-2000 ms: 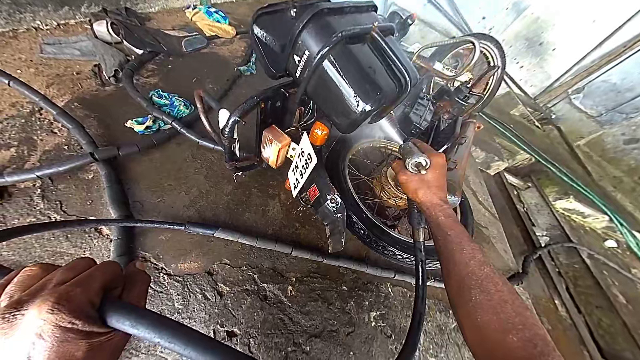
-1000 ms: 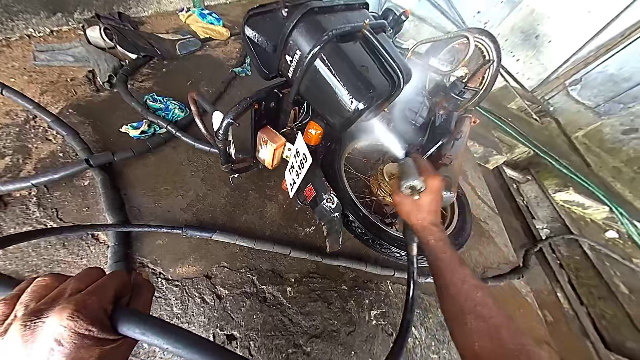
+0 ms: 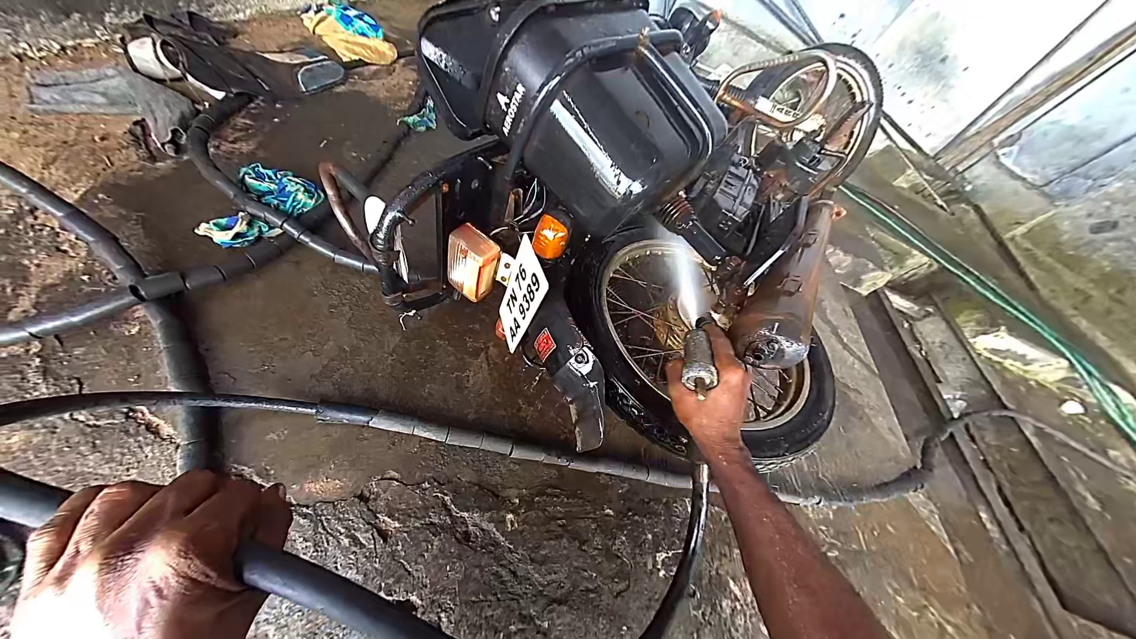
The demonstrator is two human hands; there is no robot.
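My right hand (image 3: 714, 390) grips a metal spray gun (image 3: 699, 359), whose white water jet (image 3: 685, 275) strikes the spokes and hub area of the motorcycle's rear wheel (image 3: 612, 311). A black hose (image 3: 688, 559) runs down from that hand. At the lower left, my left hand (image 3: 146, 550) is closed around a thick black hose (image 3: 328, 590). The wet motorcycle carries black side boxes (image 3: 612, 133); its exhaust silencer (image 3: 785, 284) lies just right of the gun. An orange indicator (image 3: 552, 235), a tail lamp (image 3: 474, 262) and a number plate (image 3: 524, 297) face me.
Segmented black hoses (image 3: 497, 442) cross the wet, rough floor (image 3: 426, 524). Colourful cloths (image 3: 280, 189) and dark clothing or bags (image 3: 257, 71) lie at the upper left. Green hoses (image 3: 1003, 302) run along the right, near a concrete channel edge (image 3: 1003, 426) and a pale wall (image 3: 1083, 115).
The spray gun in my right hand has tilted, and its jet has moved from the upper wheel and engine side onto the spokes. My left hand remains on its hose.
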